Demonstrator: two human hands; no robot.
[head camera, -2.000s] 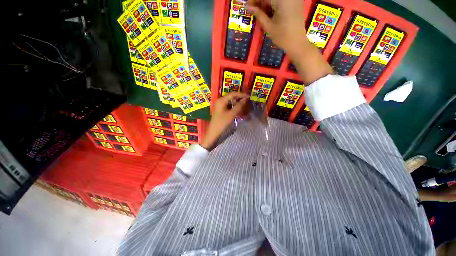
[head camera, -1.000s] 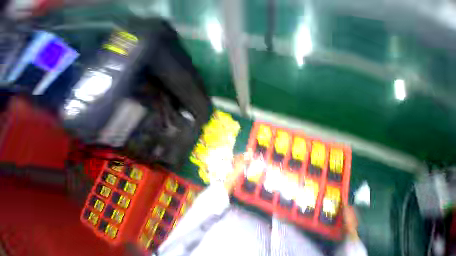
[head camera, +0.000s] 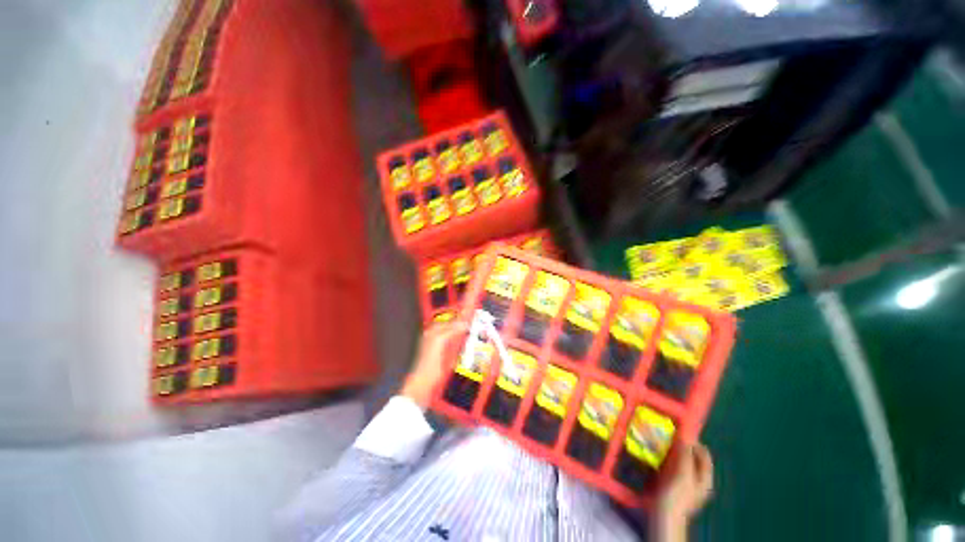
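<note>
I hold a red phone tray (head camera: 580, 355) in front of my body, tilted, with its right end lower. Its two rows of slots hold black keypad phones, each with a yellow screen label on its upper part. My left hand (head camera: 432, 362) grips the tray's left edge. My right hand (head camera: 688, 482) grips its lower right corner, blurred, with the fingers partly hidden by the tray. Loose yellow label sheets (head camera: 711, 267) lie on the green bench behind the tray.
Stacked red trays of labelled phones stand just left of the held tray (head camera: 457, 185). More tall red stacks (head camera: 307, 212) stand at the far left on the pale floor. A large black computer case (head camera: 762, 116) is at the upper right. A pale rail (head camera: 847, 365) runs along the bench.
The tray has been lifted off the bench by both hands and carried left toward the stacks. The view has turned left. The clear piece earlier in my left hand no longer shows.
</note>
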